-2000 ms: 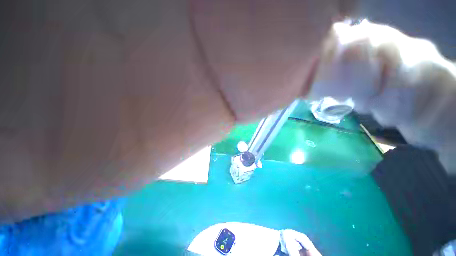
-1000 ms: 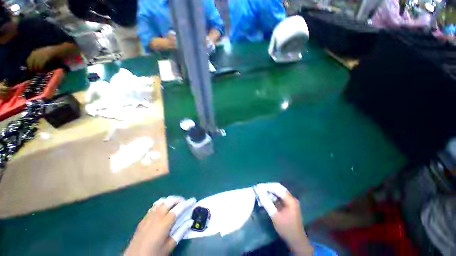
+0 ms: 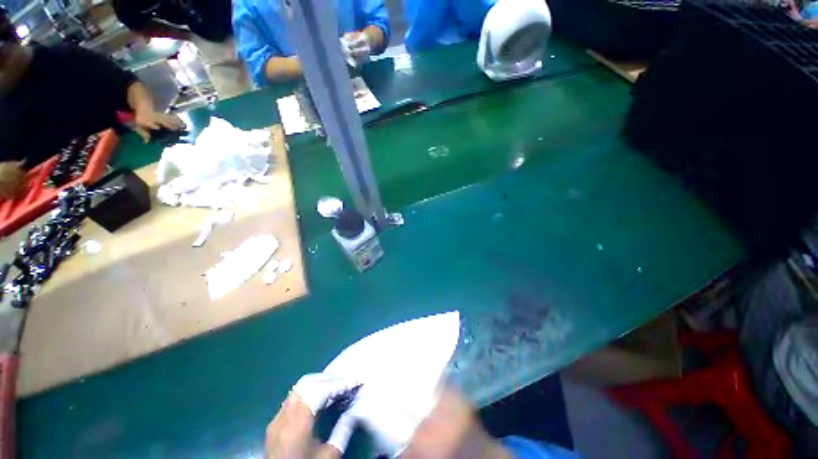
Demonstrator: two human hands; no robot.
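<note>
A white pointed sheet lies on the green bench near the bottom middle. My left hand, with white finger cots, is at the sheet's left edge. It holds a dark smartwatch body between its fingers; the screen face cannot be made out. My right hand is blurred over the lower right part of the sheet, close to my left hand. White material shows between the hands, but cloth and finger cots cannot be told apart.
A small bottle stands by the metal post. Cardboard at left bears a white cloth pile and black box. Dark stacked trays stand right, a white device behind. People sit across.
The arm that blocked the view two seconds ago is gone. My right hand has moved left from the sheet's right side towards my left hand. The watch has left the sheet's surface in my left fingers.
</note>
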